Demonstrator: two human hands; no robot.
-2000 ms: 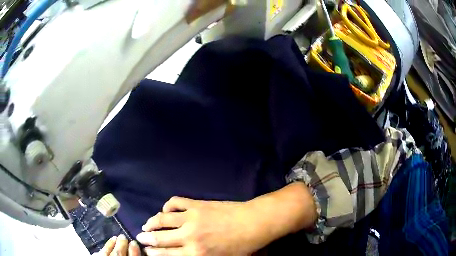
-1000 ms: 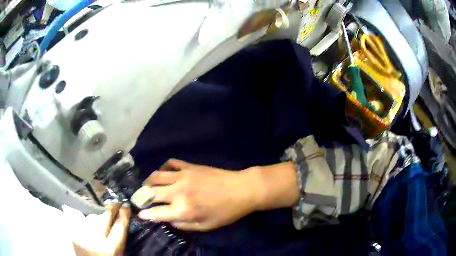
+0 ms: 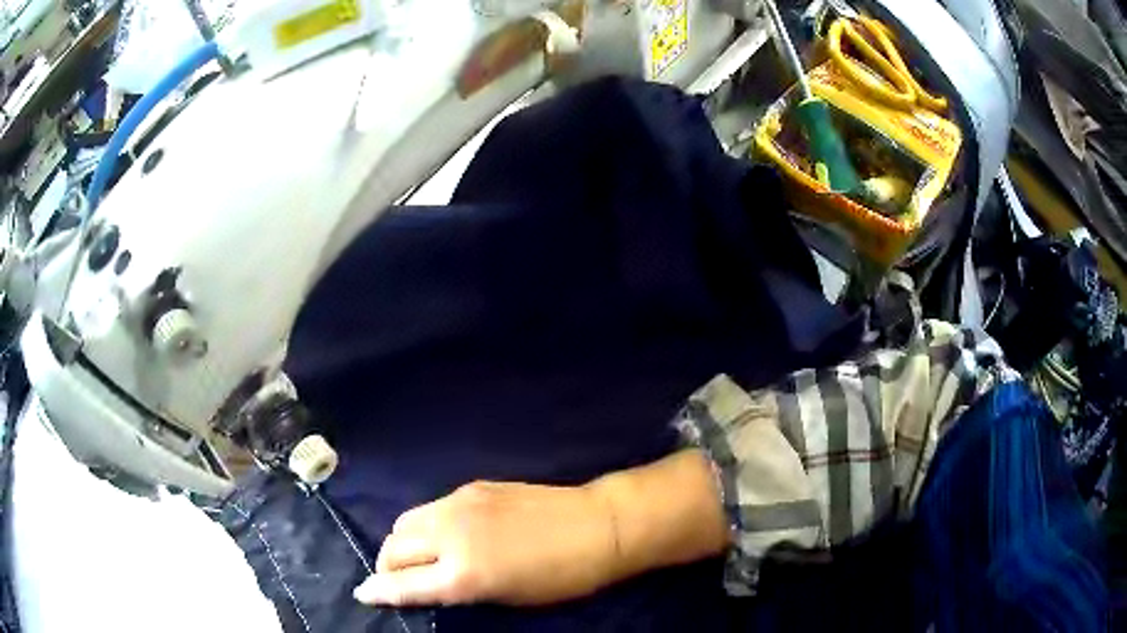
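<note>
A large dark navy garment panel (image 3: 556, 284) covers the machine bed under the off-white sewing machine arm (image 3: 272, 136). A dark band with pale stitch lines (image 3: 278, 556) lies at the lower left, below the white knob (image 3: 313, 459) by the needle area. My right hand (image 3: 494, 544) lies palm down on the cloth beside the stitched band, its fingers together and pointing left; whether they pinch the cloth is hidden. My left hand is not in view. The presser foot and needle are hidden behind the machine head parts.
A yellow tool box (image 3: 853, 204) stands right of the machine, holding a green-handled screwdriver (image 3: 831, 148) and yellow scissors (image 3: 884, 62). A pale band (image 3: 985, 161) curves behind it. A bright white area (image 3: 111, 556) lies at the lower left.
My left hand has left the picture. My right hand has moved away from the white knob, lower along the band. The stitched band shows more, and the view has shifted.
</note>
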